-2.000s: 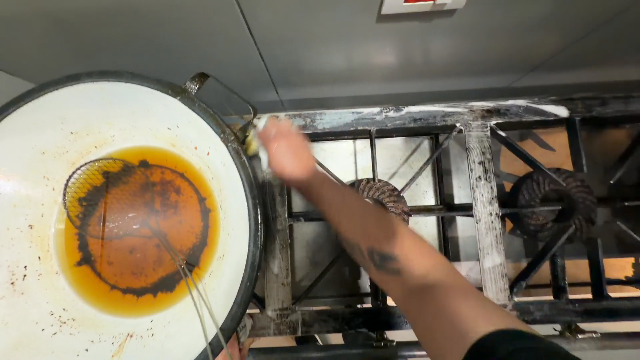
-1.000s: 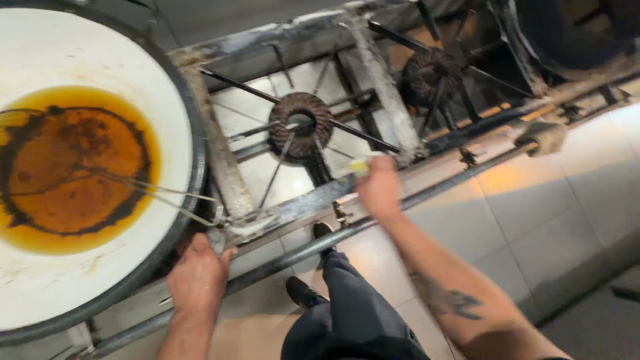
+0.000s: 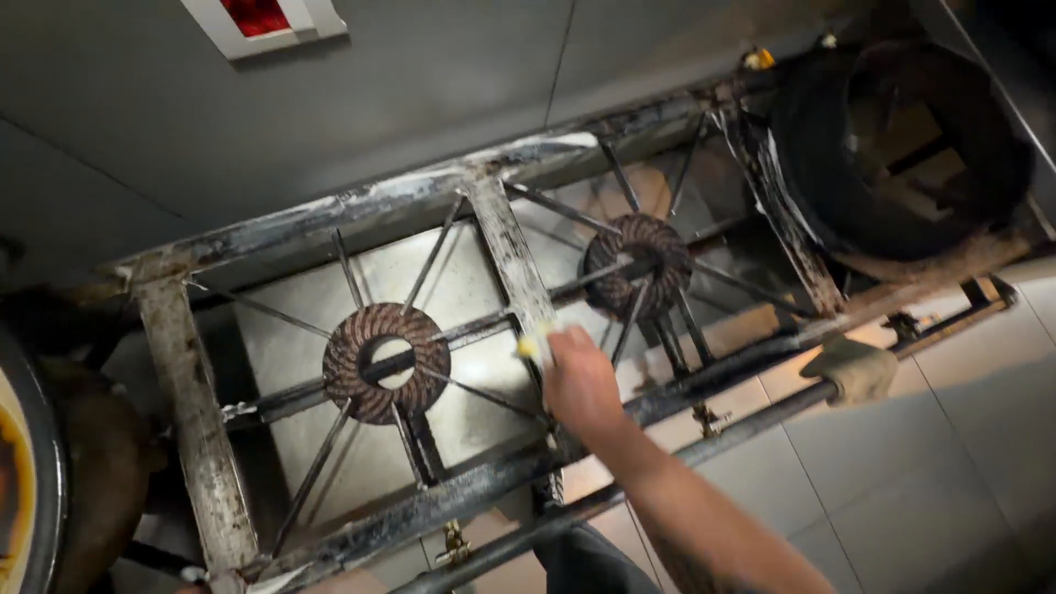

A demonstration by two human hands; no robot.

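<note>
My right hand point(image 3: 582, 384) grips a small blurred white and yellow item point(image 3: 536, 345), perhaps a sponge or cloth, against the metal crossbar point(image 3: 513, 247) between two gas burners. To its left lies a round cast-iron burner point(image 3: 386, 363), and up to its right sits another cast-iron burner point(image 3: 638, 266). Both are held in the worn metal stove frame point(image 3: 396, 499). Only a blurred bit of skin at the bottom left edge may belong to my left hand; its fingers cannot be made out.
A large pan with a dark rim point(image 3: 37, 462) holds brown oil at the far left. A black ring stand point(image 3: 903, 153) occupies the right end. Along the front runs a gas pipe point(image 3: 742, 425) with valves and a cloth point(image 3: 854, 371) on it. A grey wall point(image 3: 371, 91) stands behind.
My right hand has moved from the front rail onto the crossbar between the burners. My left hand, seen by the pan earlier, is now almost out of sight. The view has shifted right.
</note>
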